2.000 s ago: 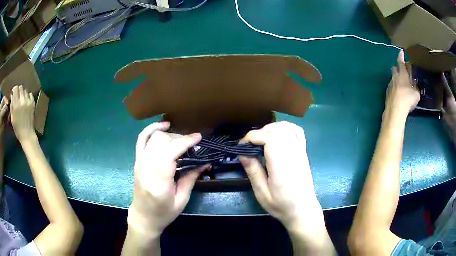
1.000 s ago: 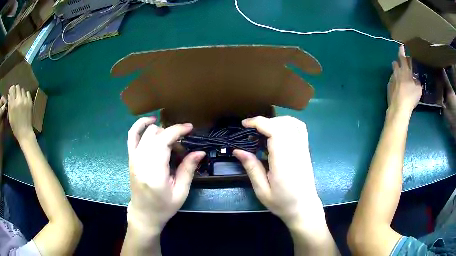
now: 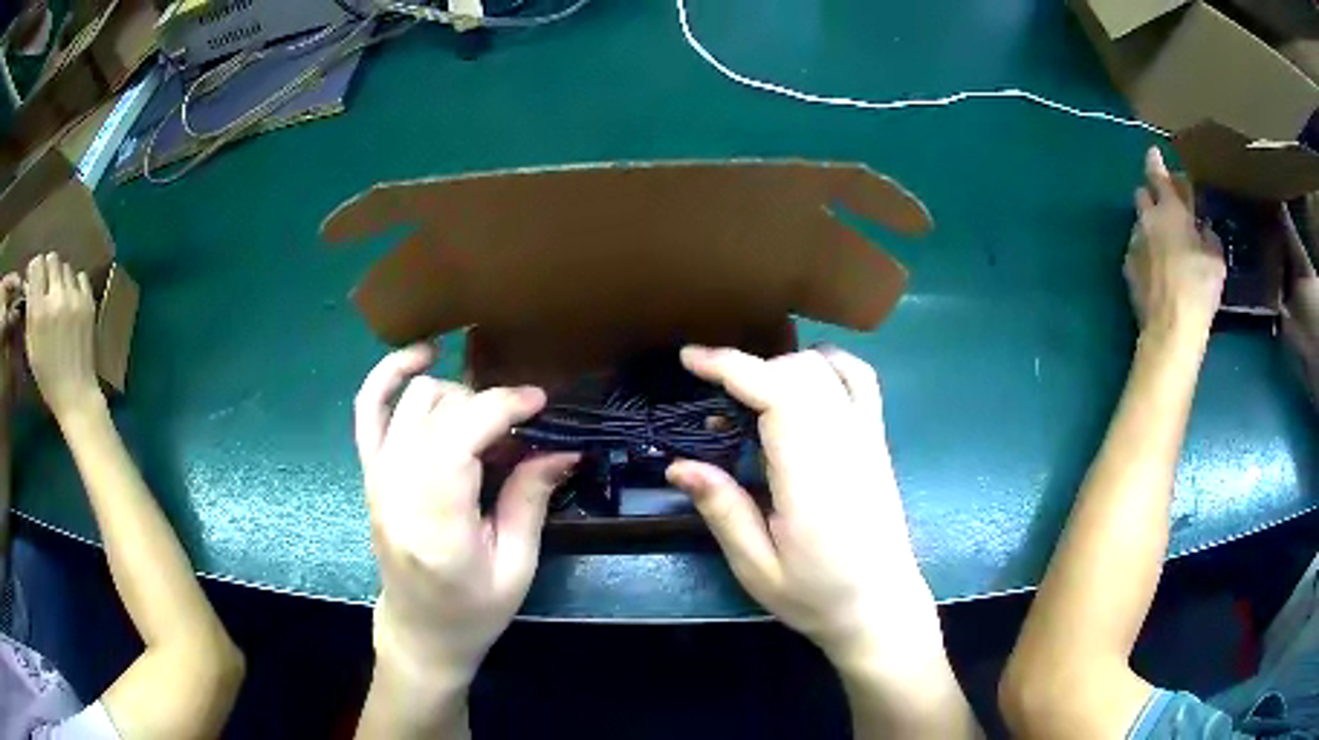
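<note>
A brown mailer box (image 3: 637,536) stands open at the table's near edge, its lid (image 3: 622,253) with rounded ears upright behind my hands. A black cable bundle (image 3: 637,427) lies across the box opening. My left hand (image 3: 451,506) is at its left end, with thumb and forefinger around the loops. My right hand (image 3: 803,484) is at its right end, thumb in front and forefinger behind. A grey-blue block, seemingly the power adapter (image 3: 658,500), shows at the near side inside the box. The cables hide the rest of the inside.
The green table (image 3: 998,390) has a curved near edge. Other people's hands work at brown boxes on the left (image 3: 61,325) and right (image 3: 1175,260). A white cord (image 3: 897,104) crosses the back. A vented grey case (image 3: 239,32) with grey cords stands far left.
The cable bundle has gone down into the box opening and lies flatter. My thumbs and fingers have shifted a little along it, and the pale tip seen earlier among the loops is gone from view.
</note>
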